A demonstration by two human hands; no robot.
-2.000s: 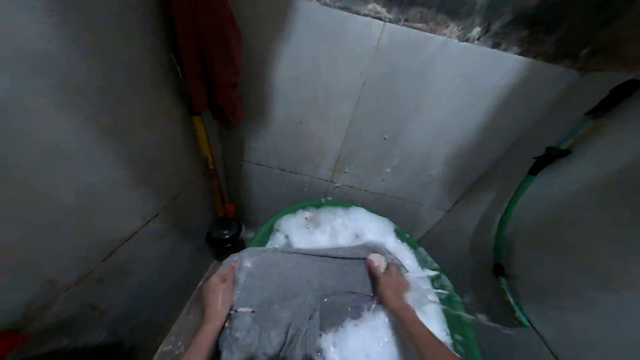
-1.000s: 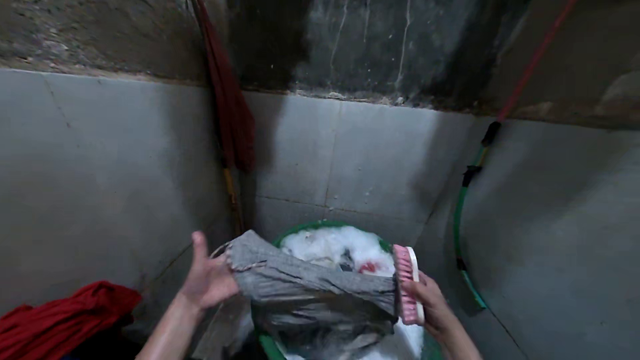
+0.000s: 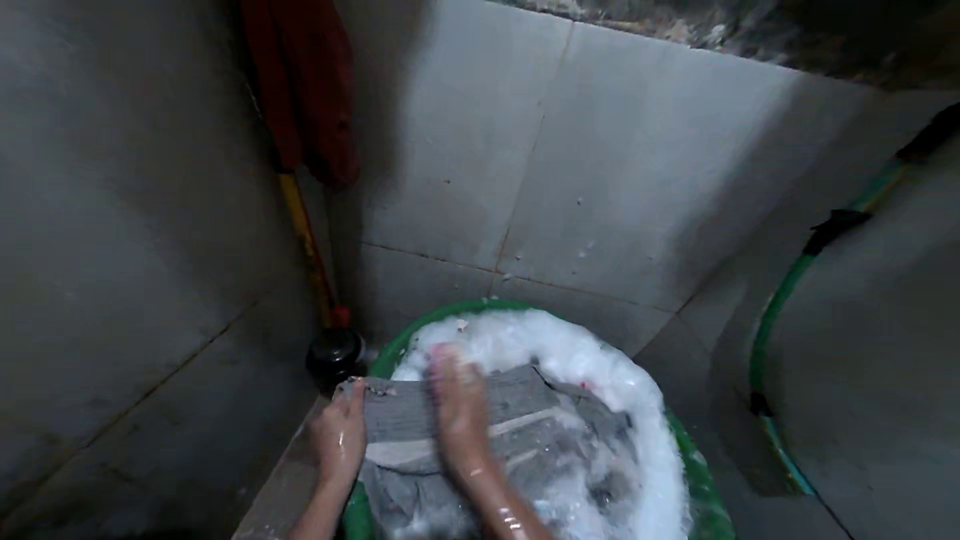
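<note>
A wet grey cloth garment point(image 3: 397, 412) with a pale band lies across a round green plastic tub point(image 3: 701, 480) full of white suds point(image 3: 570, 337). At the garment's upper left corner my left hand point(image 3: 339, 435) grips its edge, thumb on top. My right hand point(image 3: 461, 412) is over the cloth, blurred, with a pink scrubbing brush point(image 3: 442, 360) mostly hidden under its fingers. Part of the garment sinks into the foam on the right.
A red cloth point(image 3: 311, 90) hangs at the upper left above a yellow pole point(image 3: 301, 240), with a black round object point(image 3: 335, 356) at its foot. A green hose point(image 3: 769, 322) with black wrappings hangs at right. Tiled walls point(image 3: 615, 165) surround the tub.
The garment, held stretched between both hands a second ago, now lies over the tub. My right hand has moved left with the brush, from the garment's right end onto the cloth near my left hand.
</note>
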